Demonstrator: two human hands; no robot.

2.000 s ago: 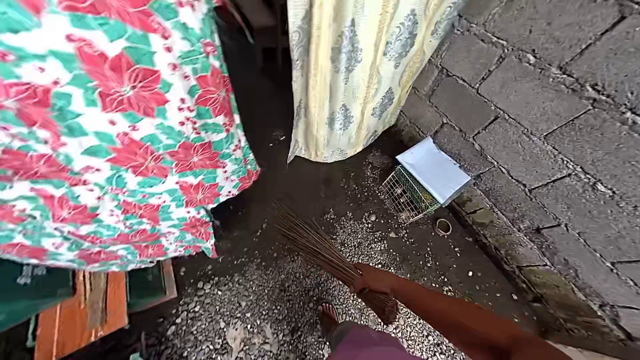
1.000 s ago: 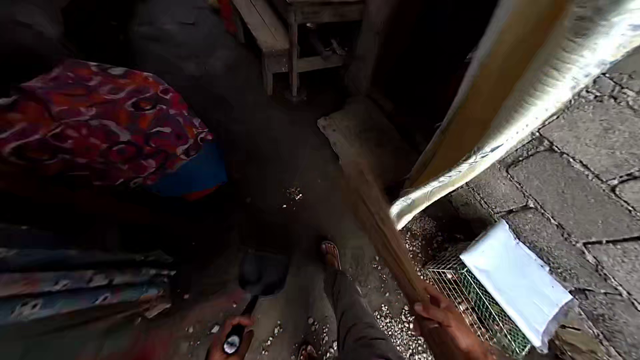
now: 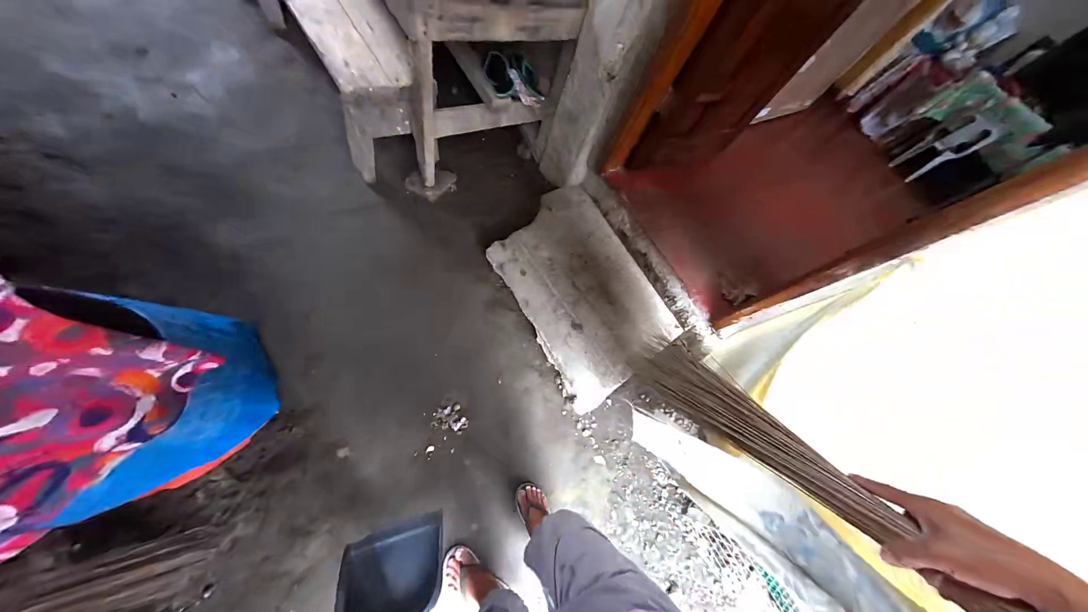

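Note:
My right hand [image 3: 952, 544], at the lower right, is closed around a stick broom [image 3: 782, 446]. The broom's thin bristle tips point up and left, at the lower right corner of a concrete step slab [image 3: 586, 289] below the doorway. At the bottom edge a black dustpan [image 3: 391, 565] shows in part, left of my sandaled feet; its handle is out of frame, and so is my left hand. Beyond the dustpan a small heap of pebbles [image 3: 450, 416] lies on the dark floor.
A wooden bench [image 3: 382, 110] stands at the top, beside a doorway to a red floor [image 3: 765, 204]. A patterned cloth and blue container [image 3: 246, 391] are at left. Gravel [image 3: 654, 510] and a light curtain [image 3: 790, 501] lie at lower right.
The view has shifted to the doorway and step. My left hand, on the dustpan's handle one second ago, has gone out of view. My right hand still holds the broom.

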